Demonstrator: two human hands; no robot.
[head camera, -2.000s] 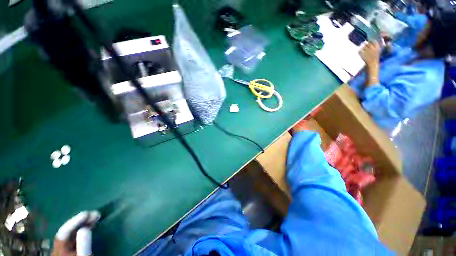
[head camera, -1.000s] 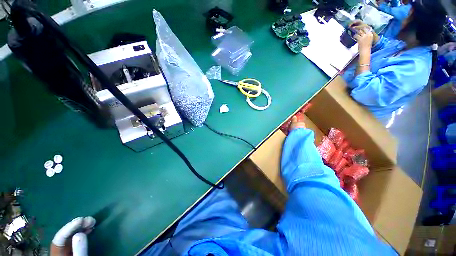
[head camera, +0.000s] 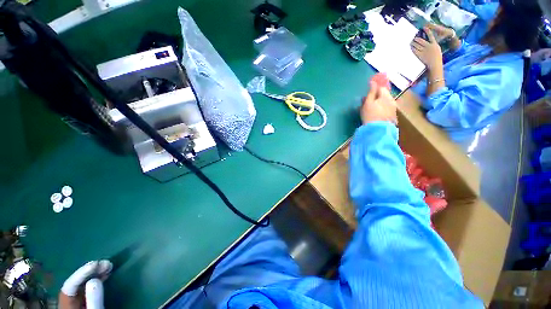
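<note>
My right hand is raised above the far left corner of the cardboard box, near the bench edge. It is shut on a red bagged part, which shows at the fingertips. More red bagged parts lie inside the box, partly hidden by my blue sleeve. My left hand is at the bottom left over the bench, cut off by the picture's edge. White finger cots cover its thumb and a finger, which are curled close together. Whether it holds anything cannot be told.
The screw feeder stands left of a plastic bag. A black cord hangs across the feeder. Scissors, clear plastic sheets and green circuit boards lie beyond. Round white pieces and metal parts lie left. Another worker sits right.
My right hand has risen from the box's near left side and moved away from me, with a red bagged part now visible in its fingers. My left hand has barely moved.
</note>
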